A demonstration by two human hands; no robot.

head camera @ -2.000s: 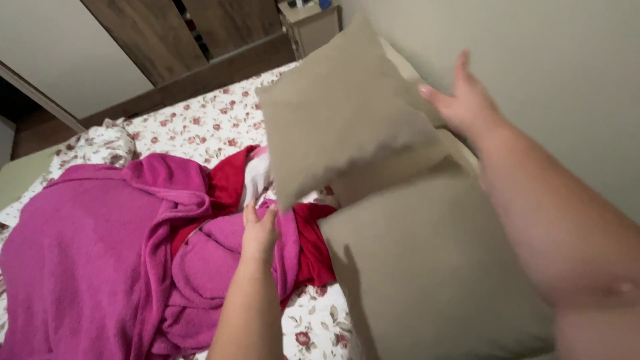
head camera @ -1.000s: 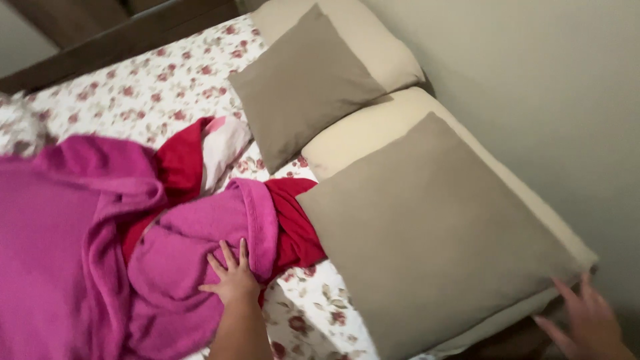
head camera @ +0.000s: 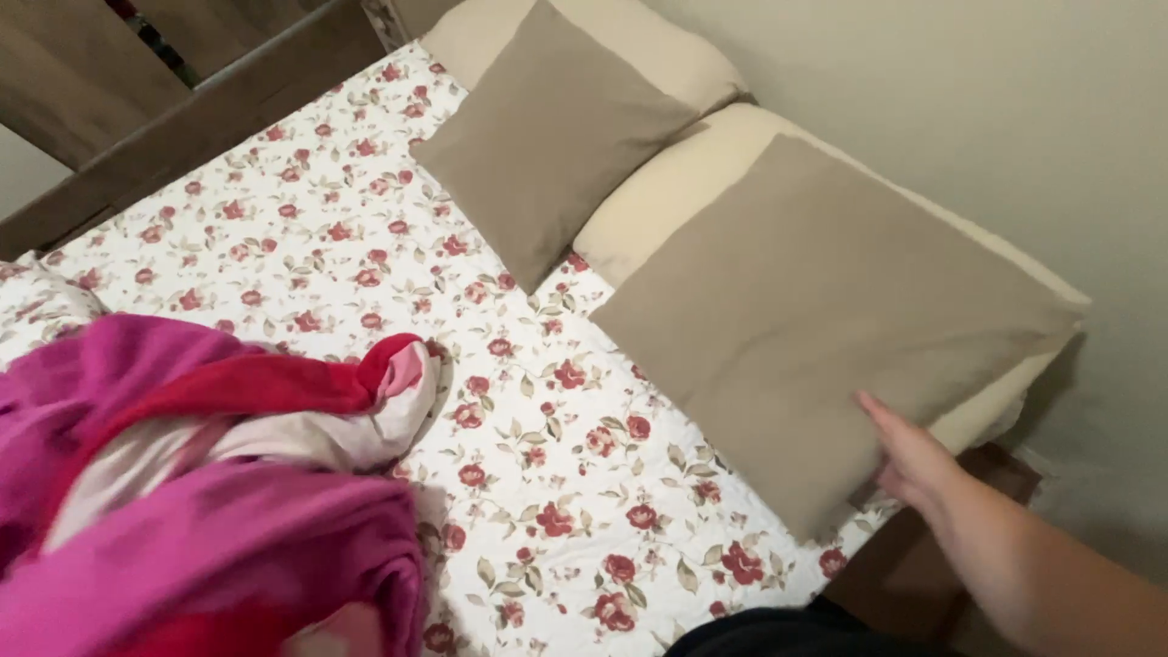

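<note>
My right hand (head camera: 912, 461) touches the lower right edge of a large taupe cushion (head camera: 803, 310), thumb on top of the cloth and the other fingers mostly hidden at its side. That cushion lies over a cream pillow (head camera: 666, 187). Beyond it a smaller taupe cushion (head camera: 557, 137) leans on a second light pillow (head camera: 657, 46). At the left lies a crumpled heap of magenta fleece fabric (head camera: 237, 538) with red and white cloth (head camera: 310, 388) folded among it. My left hand is out of view.
A floral bedspread (head camera: 547, 474) covers the bed. A wooden bed frame board (head camera: 228, 119) runs along the far side, and a plain wall (head camera: 958, 109) rises at the right. Dark cloth (head camera: 785, 634) shows at the bottom edge.
The magenta and red fabric has moved left, away from the large cushion. My left hand, on the fabric before, has left the view. The small cushion, lifted two seconds ago, rests against the pillow.
</note>
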